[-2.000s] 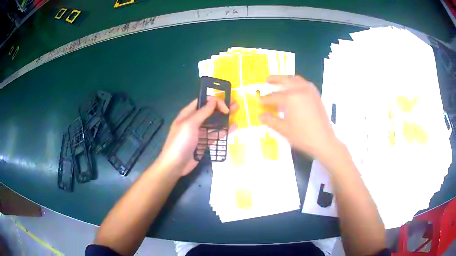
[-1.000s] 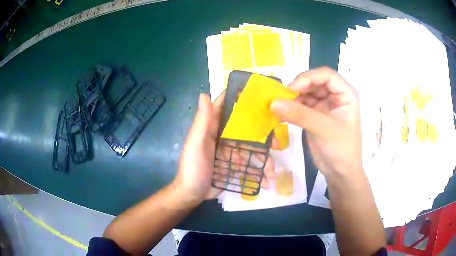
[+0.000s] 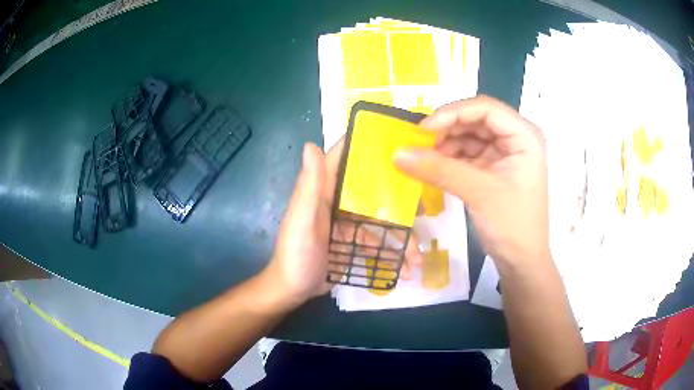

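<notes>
My left hand (image 3: 304, 221) holds a black front housing (image 3: 369, 255) upright from below and the left side, its key grid toward me. A yellow die-cut adhesive sticker (image 3: 380, 167) lies over the window end of the housing. My right hand (image 3: 487, 175) pinches the sticker's upper right edge between thumb and fingers at the housing's right side. Whether the sticker touches the housing everywhere cannot be told. The adhesive sheet stack (image 3: 456, 68), white with yellow rectangles, lies behind and beneath the hands, partly hidden.
A loose pile of black housings (image 3: 202, 160) lies on the green bench (image 3: 251, 53) at the left. Used backing sheets (image 3: 563, 91) with yellow scraps lie fanned at the right. A red stool (image 3: 647, 354) stands at the lower right, beyond the bench edge.
My right hand has brought the sticker from the sheet stack to the housing. Since one second ago it has come to line up with the window end, covering more of it.
</notes>
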